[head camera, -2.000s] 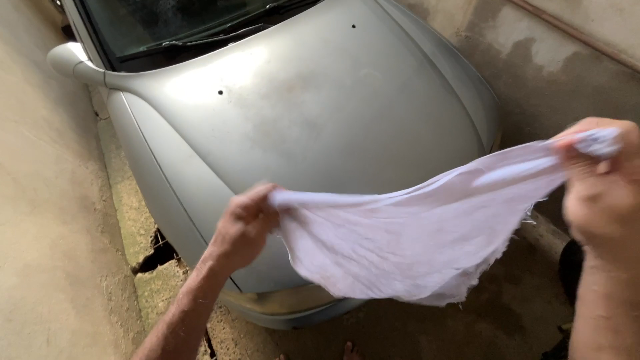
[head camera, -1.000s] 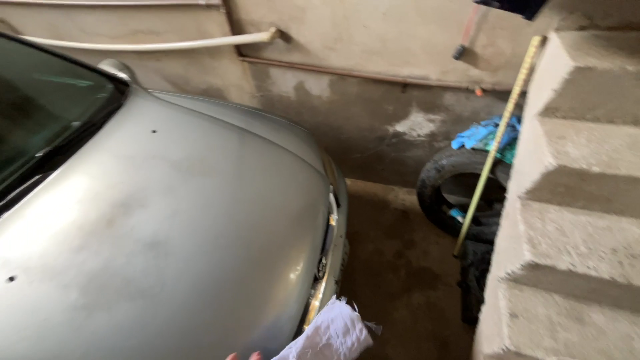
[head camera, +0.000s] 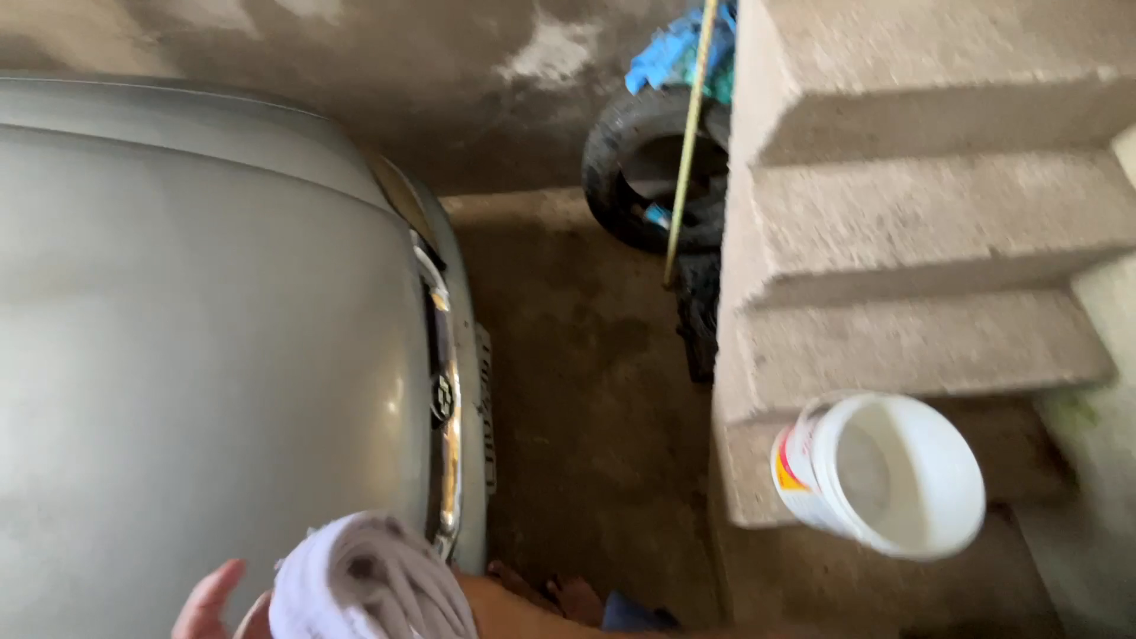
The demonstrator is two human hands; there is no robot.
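Observation:
A white cloth (head camera: 368,581), bunched into a thick roll, is at the bottom edge over the silver car hood (head camera: 204,337). My right forearm (head camera: 524,612) comes in from the lower right and ends at the cloth, which covers most of my right hand. At the cloth's left side, my left hand (head camera: 217,603) shows only some fingers, spread apart and blurred; the rest is cut off by the frame. Whether those fingers touch the cloth is unclear.
The car's front grille (head camera: 448,417) faces concrete steps (head camera: 932,213). A white plastic bucket (head camera: 967,497) stands on a low step. A tire (head camera: 608,177), blue cloth (head camera: 666,58) and leaning pole (head camera: 688,151) are beside the stairs. Bare feet (head camera: 577,599) show below.
The cloth was stretched between both hands two seconds ago and is now bunched around my right hand. My left hand has let go of its end. The view has swung right, toward the stairs.

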